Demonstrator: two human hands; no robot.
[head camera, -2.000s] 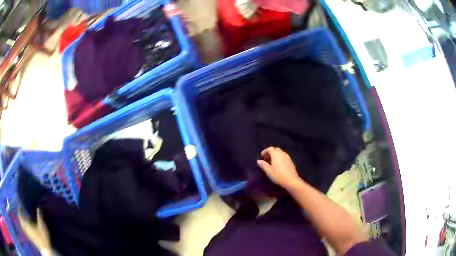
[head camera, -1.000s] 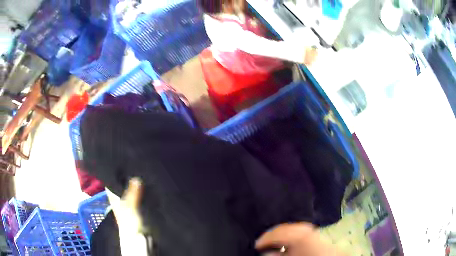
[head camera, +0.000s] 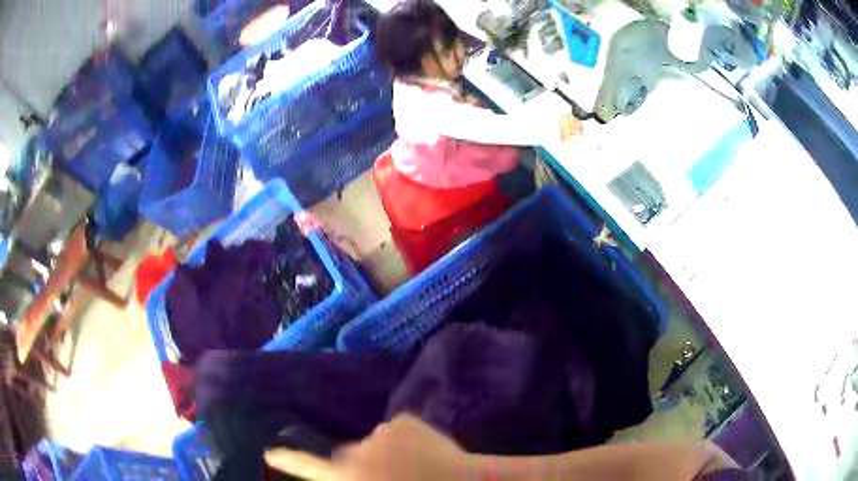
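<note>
A large dark purple garment or cloth heap (head camera: 489, 376) stretches across the front and over the near blue crate (head camera: 423, 305). My right hand (head camera: 400, 453) lies against its lower edge, its forearm coming in from the bottom right. The hand is blurred and its grip is hidden. Pale fingers (head camera: 299, 464) show at the bottom edge, left of it; they may be my left hand, but it is mostly cut off and I cannot tell what it holds.
A second blue crate (head camera: 329, 315) with purple cloth stands at the left. A person in pink and white (head camera: 452, 141) sits on a red stool (head camera: 433, 221) ahead. A white machine table (head camera: 715, 263) runs along the right. More blue crates stand at the back left.
The dark cloth held up across the front has dropped lower and now shows purple. My right hand has moved left. My left hand has moved down to the picture's edge, mostly out of sight.
</note>
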